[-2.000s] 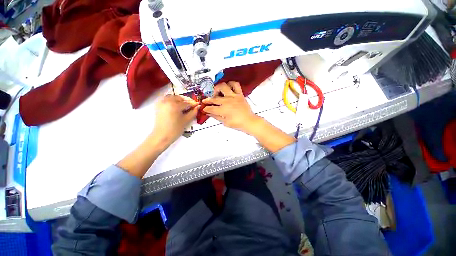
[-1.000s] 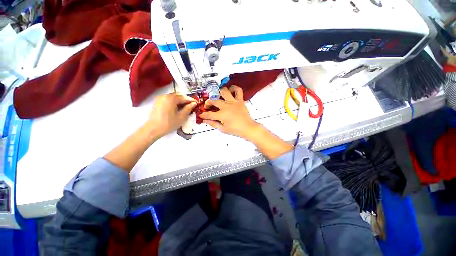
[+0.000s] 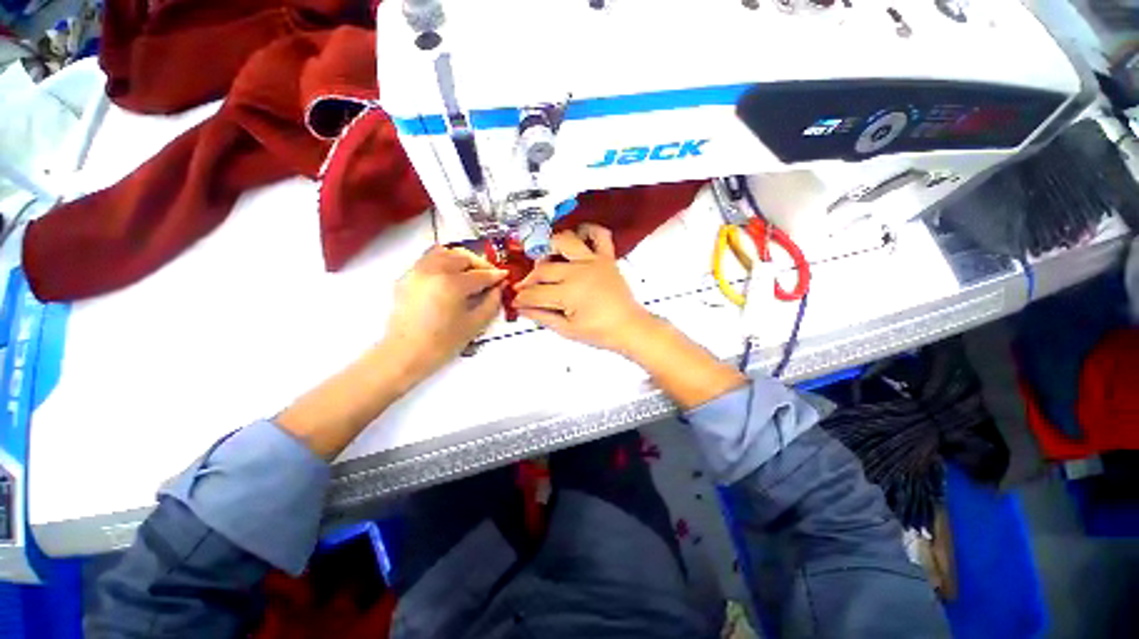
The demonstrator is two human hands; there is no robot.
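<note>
The dark red garment [image 3: 225,156] lies spread left of and behind the white JACK sewing machine [image 3: 650,152], with a pale-edged opening near the machine head. A small red garment edge [image 3: 511,290] sits at the presser foot [image 3: 500,243]. My left hand [image 3: 440,306] pinches this edge from the left, just in front of the foot. My right hand [image 3: 585,290] holds it from the right, fingertips close to the left ones. The needle tip is too small to make out.
Snips with yellow and red handles [image 3: 762,260] lie right of my right hand, on a dark cord. A measuring scale [image 3: 550,434] runs along the table's front edge. Black strips [image 3: 1049,187] lie at the table's right end. Blue crates [image 3: 993,549] stand below.
The camera view has shifted slightly. Both hands stay at the presser foot. Since one second ago, my left fingertips have moved slightly right, closer to my right fingertips.
</note>
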